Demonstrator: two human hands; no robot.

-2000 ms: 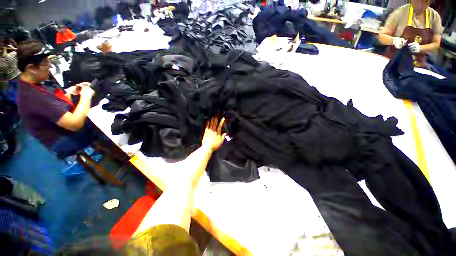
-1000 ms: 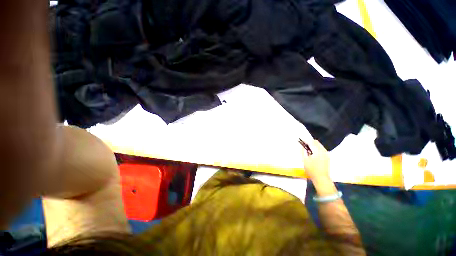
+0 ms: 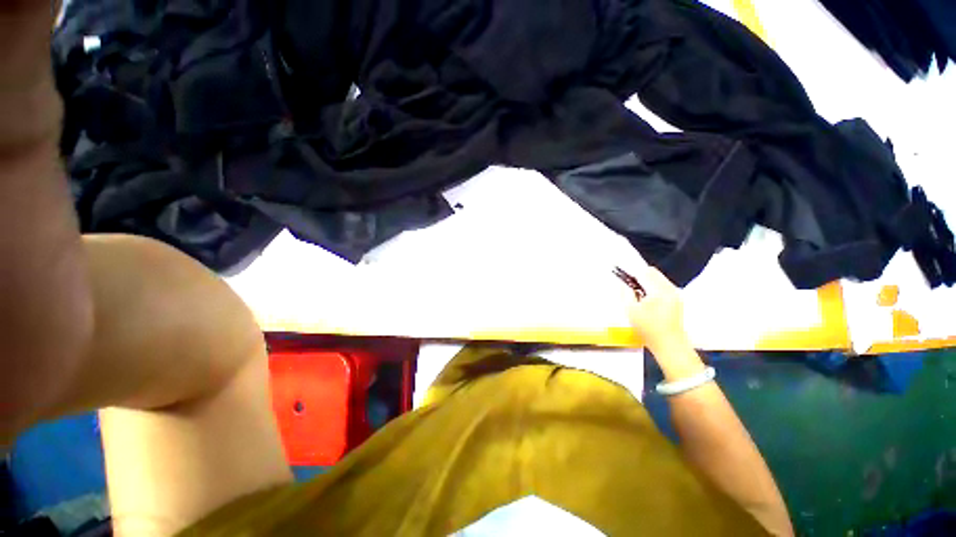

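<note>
Black garments lie heaped across the table, with legs or sleeves spread towards the right. My right hand is at the near edge of the table, just below a garment end. It is closed on small dark thread snips, whose points face up and left. My left arm is bent and raised very close to the camera at the left. The arm runs out of the picture there, and my left hand cannot be made out.
A red plastic stool stands below the table's yellow-taped near edge. Dark navy cloth lies at the upper right. A small white label shows on the heap at the upper left. The floor is blue-green.
The view has swung down from the wider room to the near table edge. My left hand, earlier on the heap, has left it and the arm is raised. My right hand with the snips has come into view.
</note>
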